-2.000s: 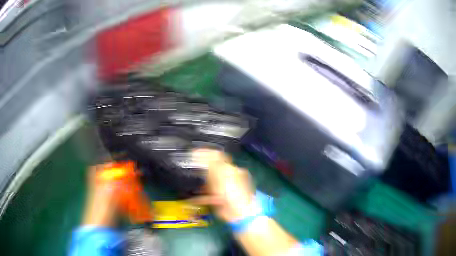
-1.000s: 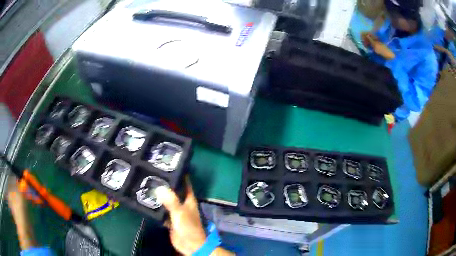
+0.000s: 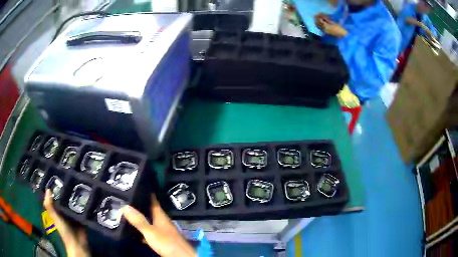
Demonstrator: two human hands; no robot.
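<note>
A black foam tray (image 3: 103,175) with two rows of square pockets, holding part-assembled watch housings, lies slanted at the left. My left hand (image 3: 68,228) is at its near edge, one digit over the rim, the other fingers hidden. My right hand (image 3: 158,228) grips its near right corner, with a finger by the housing (image 3: 111,211) in the corner pocket. A second foam tray (image 3: 258,173), also filled with housings, lies flat on the green mat to the right. No hand touches it.
A large grey machine (image 3: 108,55) stands behind the left tray. Stacked black trays (image 3: 271,75) stand behind the right one. An orange screwdriver (image 3: 15,213) and yellow packet (image 3: 48,222) are at far left. A person in blue (image 3: 369,45) is beyond the bench.
The view has swung right. My left hand has left the screwdriver's side and come to the left tray's near edge. My right hand remains at that tray's corner.
</note>
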